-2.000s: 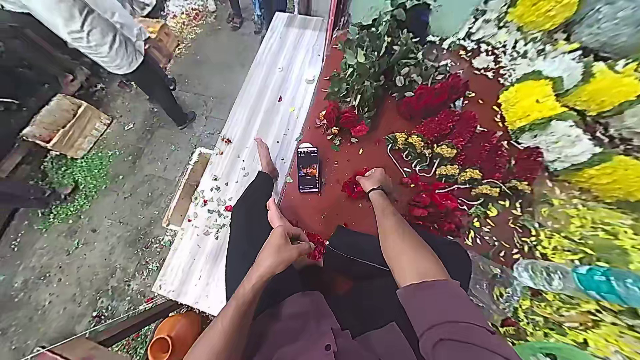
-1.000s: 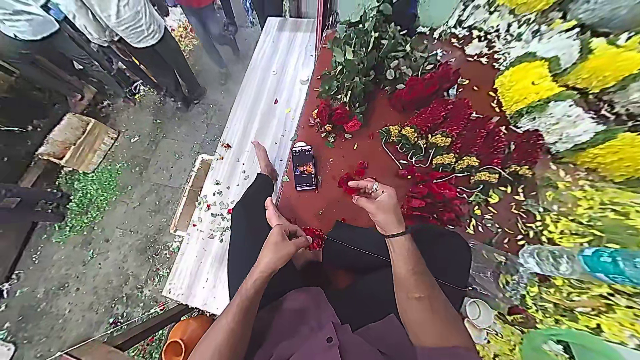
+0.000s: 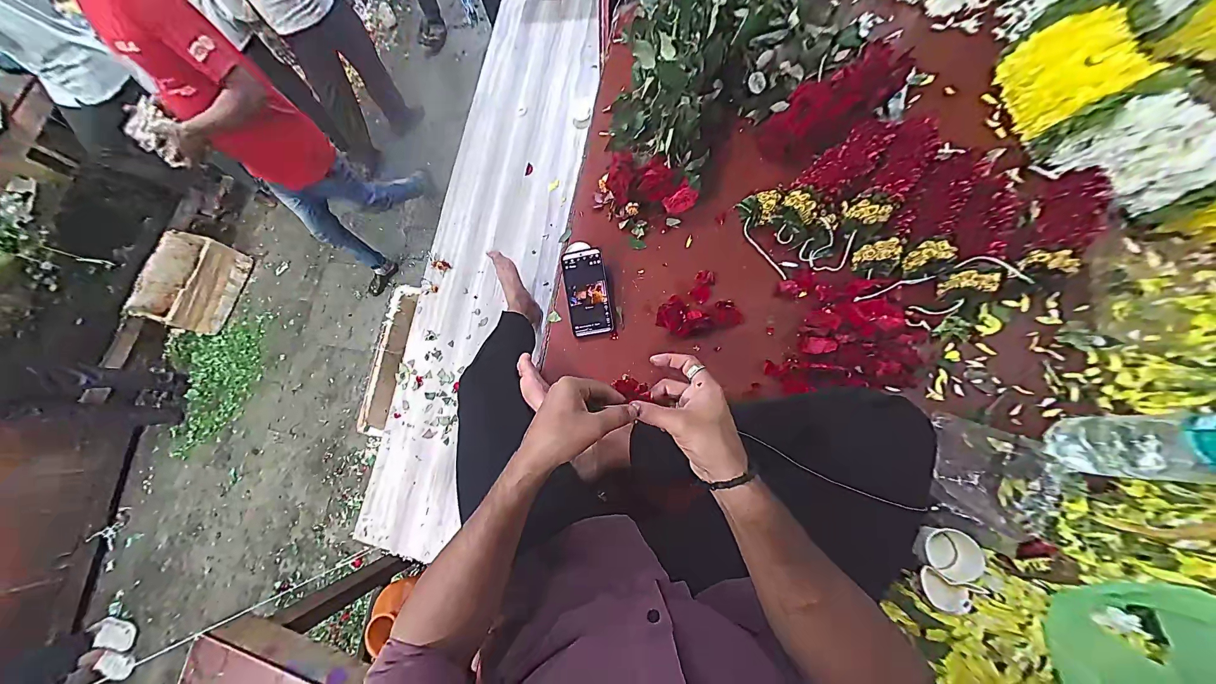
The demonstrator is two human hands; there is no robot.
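Note:
My left hand and my right hand meet at the fingertips above my lap, pinching something too small to make out. Just beyond them lie red petals. A thin thread runs from beside my right hand across my dark trouser leg. Loose red petals form a small pile on the red-brown surface, with a larger heap of red petals to its right. A smartphone with a lit screen lies left of the small pile. My right hand wears a ring and a dark bracelet.
Red garlands with yellow flower ends and leafy stems lie farther back. A plastic bottle, paper cups and a green bag are at right. A white plank borders the left. A person in red walks beyond it.
My right hand was at the small red petal pile, then lifted off it, and is now against my left hand. A person in red has come into view at the left.

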